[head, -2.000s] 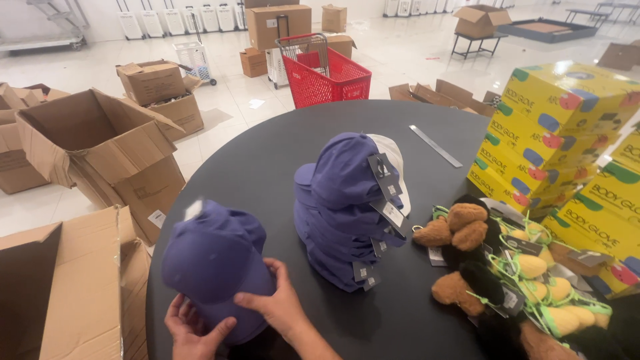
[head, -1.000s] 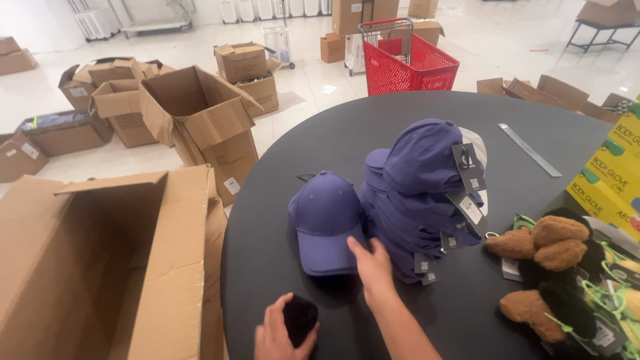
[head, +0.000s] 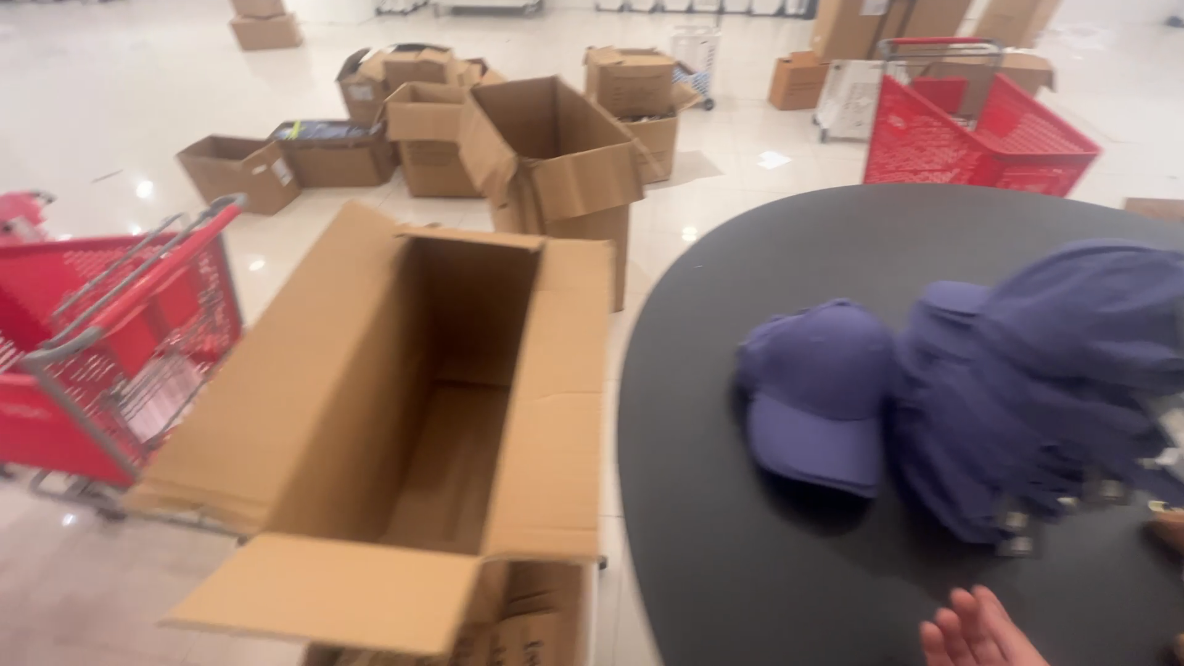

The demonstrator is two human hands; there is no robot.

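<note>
My right hand (head: 980, 634) shows only in part at the bottom edge, over the black round table (head: 740, 573). Its fingers are extended, and nothing is seen in them. Above it to the left, a purple-blue baseball cap (head: 823, 398) rests on the table with its brim toward me; more fabric shows behind its crown. A blurred, leaning stack of similar caps (head: 1045, 388) stands close to its right, with hang tags (head: 1016, 532) low on its near side. My left hand is out of view.
Left of the table stands a large open cardboard box (head: 555, 398), its flaps spread. Beyond are more open cartons (head: 583, 190) on the floor. One red shopping cart (head: 120, 324) is at the left, another (head: 971, 139) behind the table.
The view has swung left. The cap, held in both hands two seconds ago, stands on the table beside the stack. My right hand has left it; my left hand, earlier at a dark object, is out of view.
</note>
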